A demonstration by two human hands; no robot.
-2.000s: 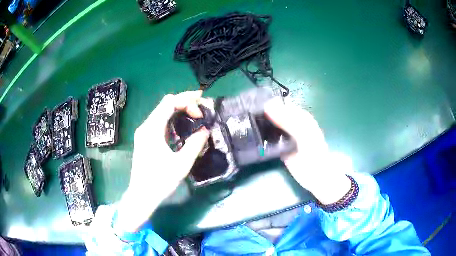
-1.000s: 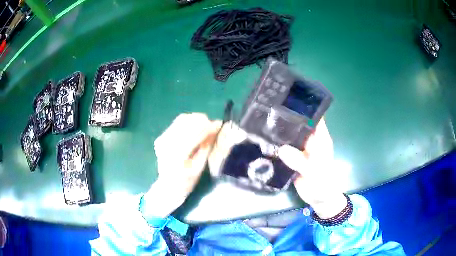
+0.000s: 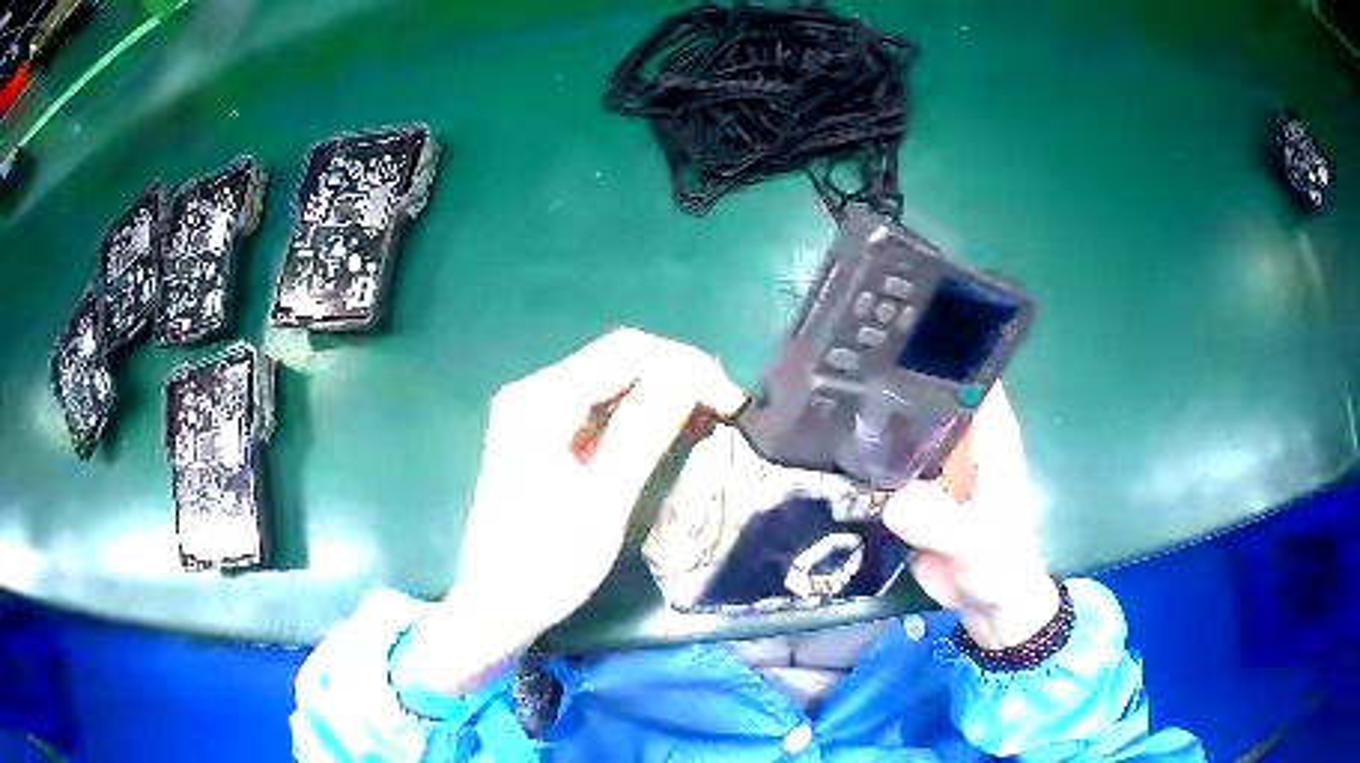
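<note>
An opened trail camera unit is held above the bench's near edge. Its screen-side half (image 3: pixel 895 350), dark grey with a small screen and oval buttons, is on top; its back half (image 3: pixel 798 559), pale-rimmed with a light ring inside, is below. My right hand (image 3: pixel 977 522) grips the unit at its right side, thumb near the hinge. My left hand (image 3: pixel 597 462) is at the unit's left side, fingertips pinched together near the hinge; glare hides whether they hold anything. A tangled pile of black sealing rings (image 3: pixel 768 90) lies beyond the unit.
Several closed mottled units (image 3: pixel 351 224) lie at the left of the green bench (image 3: pixel 492 224). Another small dark unit (image 3: pixel 1302 160) lies at the far right. The bench's curved near edge runs in front of the blue smock (image 3: pixel 701 708). Blue floor shows beyond it.
Since two seconds ago, the unit has turned so its screen half is up and right. My left hand has come off its face to its left side. The view has shifted, moving the bench items.
</note>
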